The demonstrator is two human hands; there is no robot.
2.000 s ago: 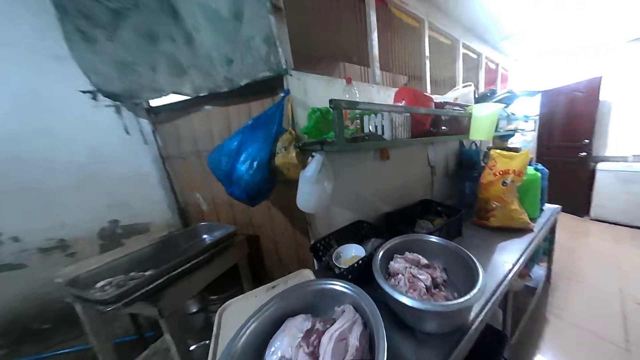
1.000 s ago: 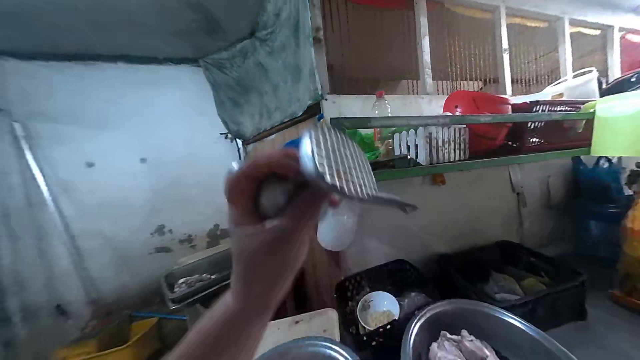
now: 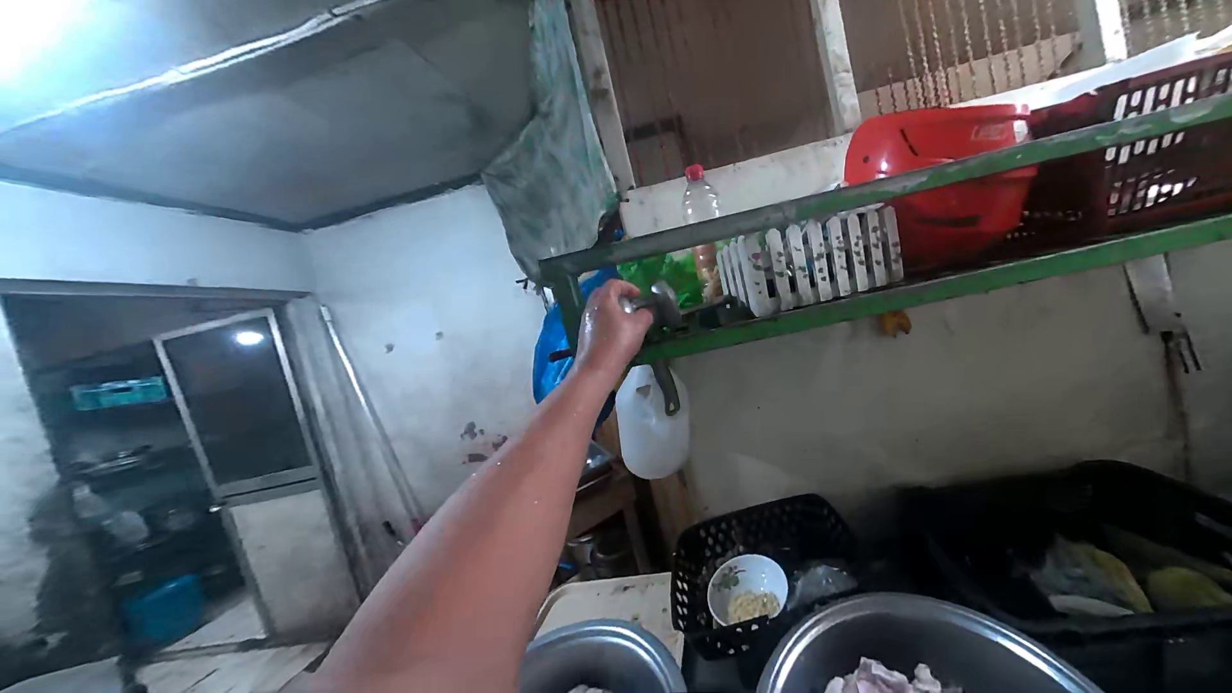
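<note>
My left hand point(image 3: 613, 327) reaches up to the left end of a green metal shelf point(image 3: 789, 332), its fingers closed around a shiny metal utensil point(image 3: 664, 303) whose kind I cannot tell. Just right of the hand, a white slatted plastic basket point(image 3: 813, 260) and a clear bottle with a red cap point(image 3: 701, 207) stand on the shelf, near a green plastic bag point(image 3: 664, 274). A blue plastic bag point(image 3: 551, 351) hangs behind my wrist, and a white plastic jug point(image 3: 654, 428) hangs below the shelf. My right hand is out of view.
Red basins point(image 3: 934, 183) sit farther right on the shelf. Below are a black crate point(image 3: 703, 539) holding a bowl point(image 3: 747, 589), a larger black crate point(image 3: 1068, 481) and two metal basins point(image 3: 597, 645), the right one point(image 3: 895, 616) with raw meat. A doorway opens at left.
My left hand, not seen two seconds ago, held a ridged metal object in front of the shelf one second ago; now it is at the shelf's left end. The view has swung left.
</note>
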